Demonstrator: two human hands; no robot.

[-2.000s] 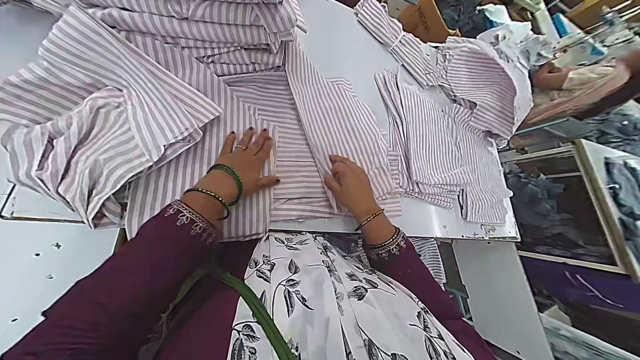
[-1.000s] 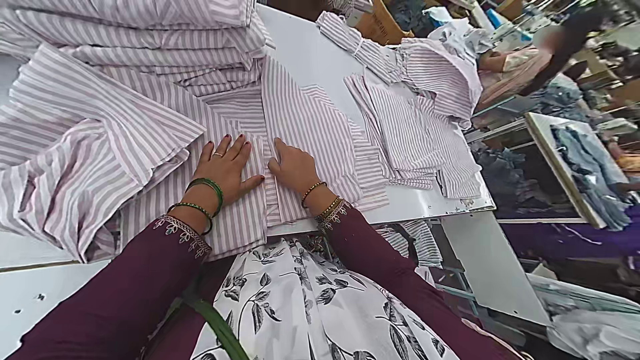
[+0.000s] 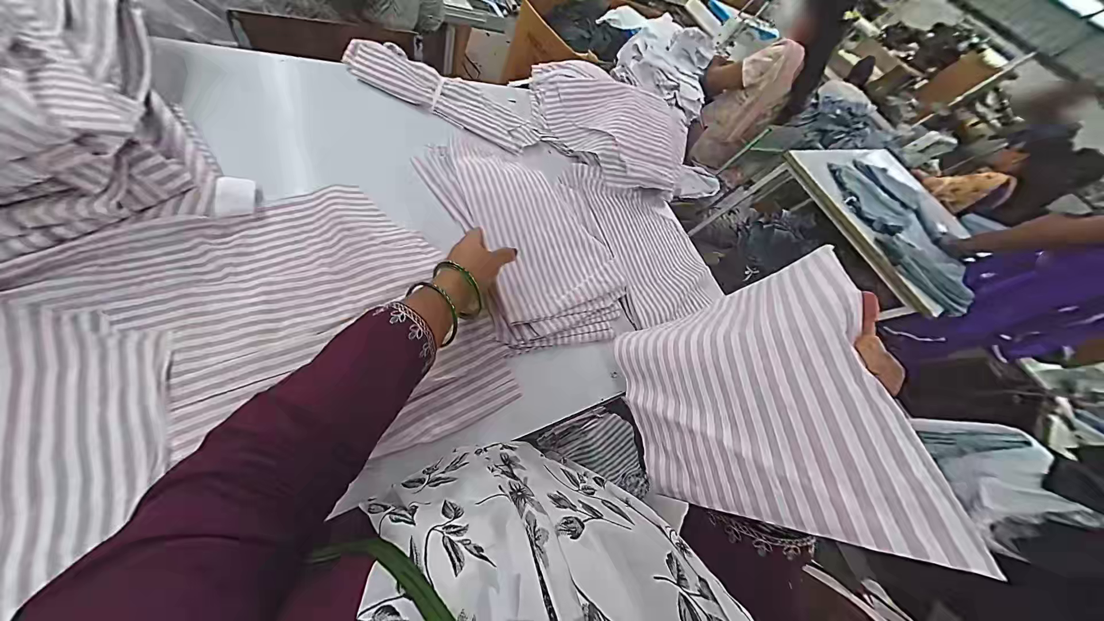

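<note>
My left hand (image 3: pixel 476 269), with green bangles at the wrist, rests at the left edge of a stack of folded striped fabric pieces (image 3: pixel 543 233), its thumb on top; whether it grips them is hidden. Off the table's right front corner, my right hand (image 3: pixel 878 349) holds up a loose striped fabric panel (image 3: pixel 776 405) by its far edge; the panel hides most of that hand and forearm. A wide striped garment piece (image 3: pixel 285 285) lies spread to the left of my left hand, partly beneath my sleeve.
The white table (image 3: pixel 285 121) bears a heap of striped fabric (image 3: pixel 86 129) at left and a tied striped bundle (image 3: pixel 440 90) at the back. Beyond it, a second table (image 3: pixel 897 216) carries blue-grey cloth. Other people work at the right, one near the table's far corner.
My left hand has moved right from the spread garment to the folded stack. My right hand has left the garment and now holds a panel out at the right. The view has swung right.
</note>
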